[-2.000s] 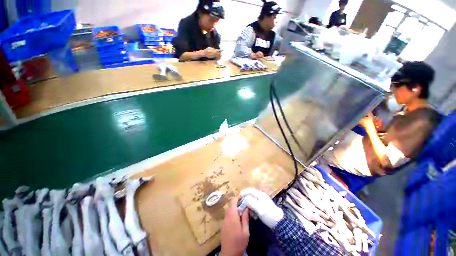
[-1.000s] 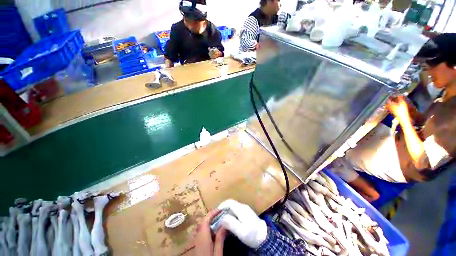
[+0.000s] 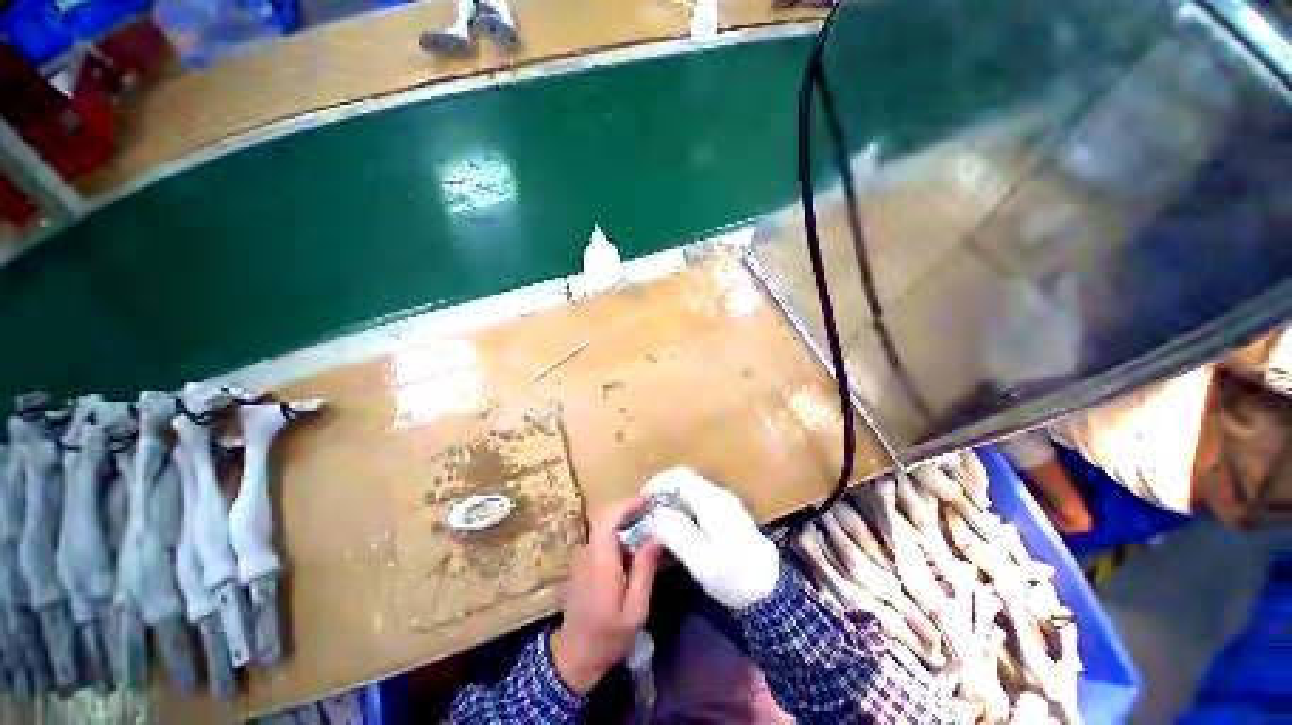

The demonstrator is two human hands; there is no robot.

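My bare left hand [image 3: 607,584] and my gloved right hand [image 3: 713,538] meet at the bench's near edge, right of the work pad. Both hold the head end of a grey handle body [image 3: 636,530] at the fingertips. Part of its pale length shows below my hands; the rest is hidden. The brown square work pad [image 3: 536,564] carries an oval white-rimmed ring or dish [image 3: 480,513] and scattered dark specks, too small to identify surely. A row of pale grey handle bodies [image 3: 207,531] lies side by side at the left.
A blue bin [image 3: 1066,595] of jumbled pale bodies sits below the bench at right. A black cable [image 3: 826,283] hangs before the clear-sided box [image 3: 1056,255]. A white squeeze bottle [image 3: 599,261] and thin stick [image 3: 560,361] lie toward the green conveyor [image 3: 326,255]. A person's hand [image 3: 1056,496] shows at right.
The view has tilted down, so the workers across the belt are out of the picture. Both hands still hold the piece together at the bench edge.
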